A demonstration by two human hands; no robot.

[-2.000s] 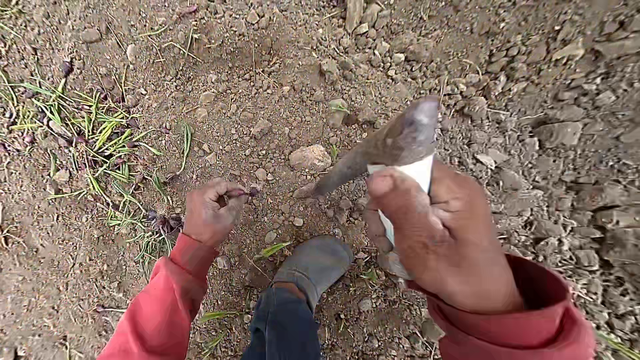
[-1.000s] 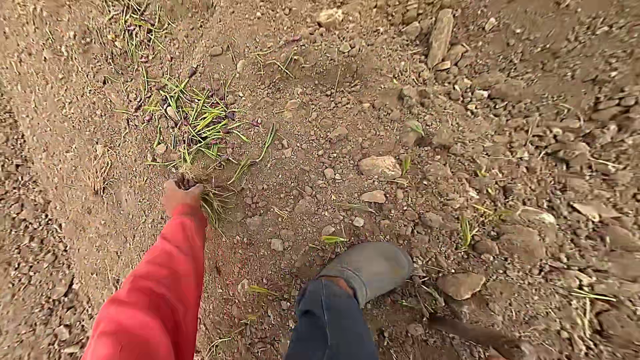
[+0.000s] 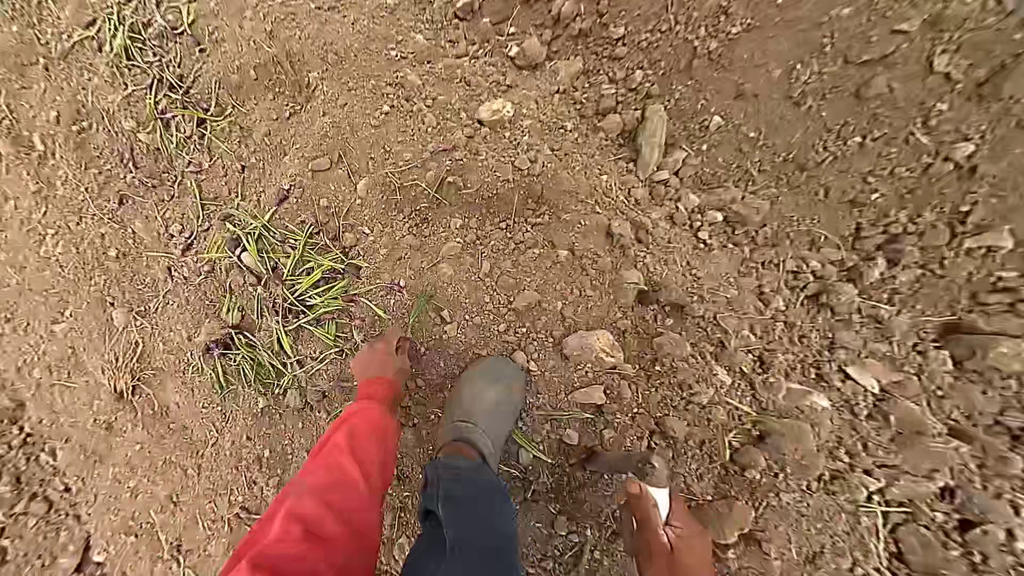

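My left hand (image 3: 382, 357), in a red sleeve, is low over the soil at the right edge of a pile of green-leaved, purplish plants (image 3: 296, 280). Its fingers are bent toward the ground near a small green sprig (image 3: 421, 308); whether they hold anything cannot be made out. At the lower right my right hand (image 3: 668, 532) grips a hand tool (image 3: 624, 464) with a white part at the grip and a dark, soil-coloured head pointing left, just above the stony ground. The lower part of the handle is hidden by the hand.
My shoe (image 3: 484, 404) stands on the soil between my hands. Beyond it lie a pale stone (image 3: 592, 347) and a long upright-lying stone (image 3: 651, 141). More uprooted plants (image 3: 172, 96) are scattered at the upper left. Rough clods and stones cover the right side.
My left hand has moved from the plant pile toward the shoe. The right hand with the tool, out of view one second ago apart from a blurred dark shape, shows again at lower right.
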